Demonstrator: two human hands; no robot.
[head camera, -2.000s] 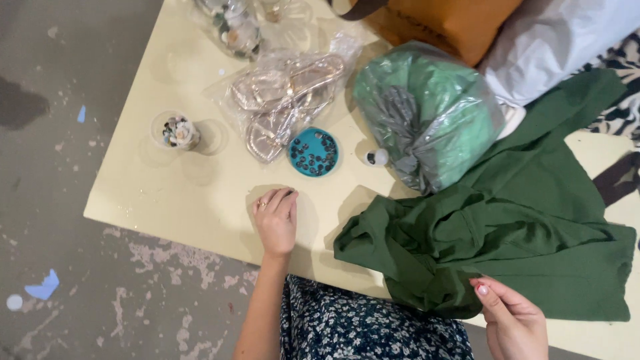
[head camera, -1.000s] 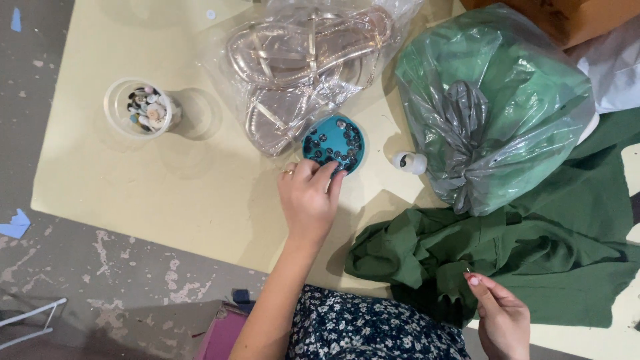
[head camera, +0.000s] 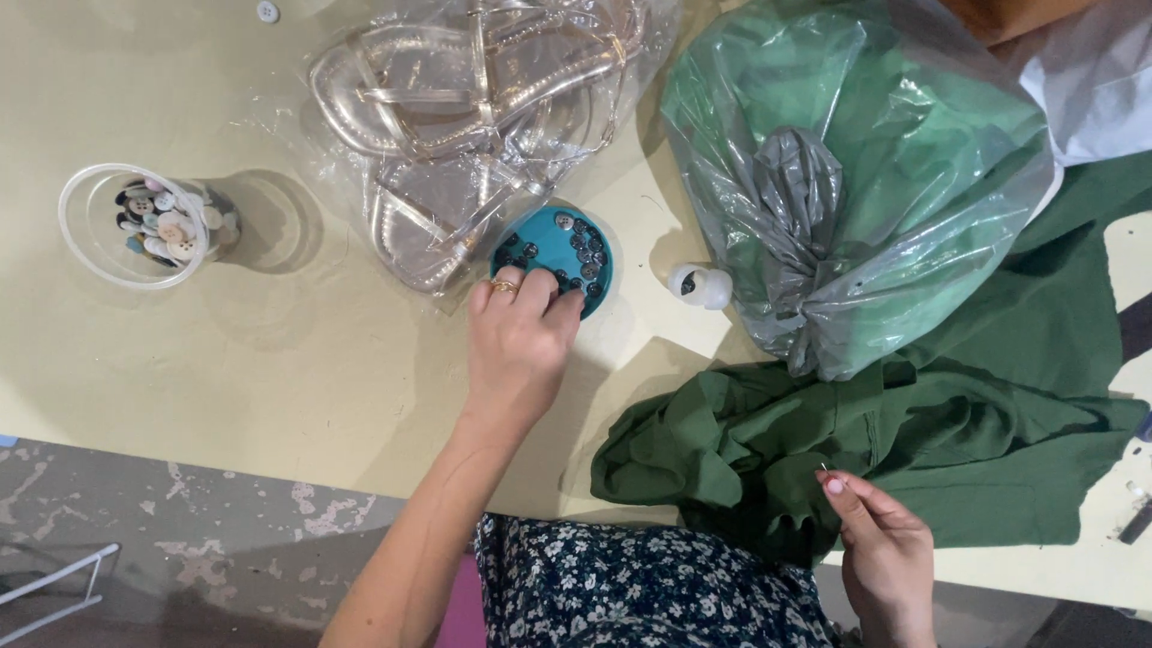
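My left hand (head camera: 522, 346) reaches over the near edge of a round teal dish (head camera: 544, 243) that holds dark buttons (head camera: 587, 256). Its fingertips are bent down into the dish and hidden, so whether they pinch a button cannot be told. At the lower right my right hand (head camera: 877, 531) pinches a thin needle (head camera: 824, 470) between thumb and forefinger, just over a crumpled dark green cloth garment (head camera: 738, 441). A small white container (head camera: 702, 286) with something dark in its mouth lies right of the dish.
Gold strappy sandals (head camera: 423, 99) in clear plastic lie behind the dish. A tied translucent bag (head camera: 900, 180) with green contents stands at the right. At the left, a clear plastic cup (head camera: 135, 225) holds mixed buttons. One white button (head camera: 267, 12) lies near the top edge.
My left hand has moved from the bare tabletop near the edge up to the teal dish. My right hand stays by the green cloth with the needle. The view has moved closer.
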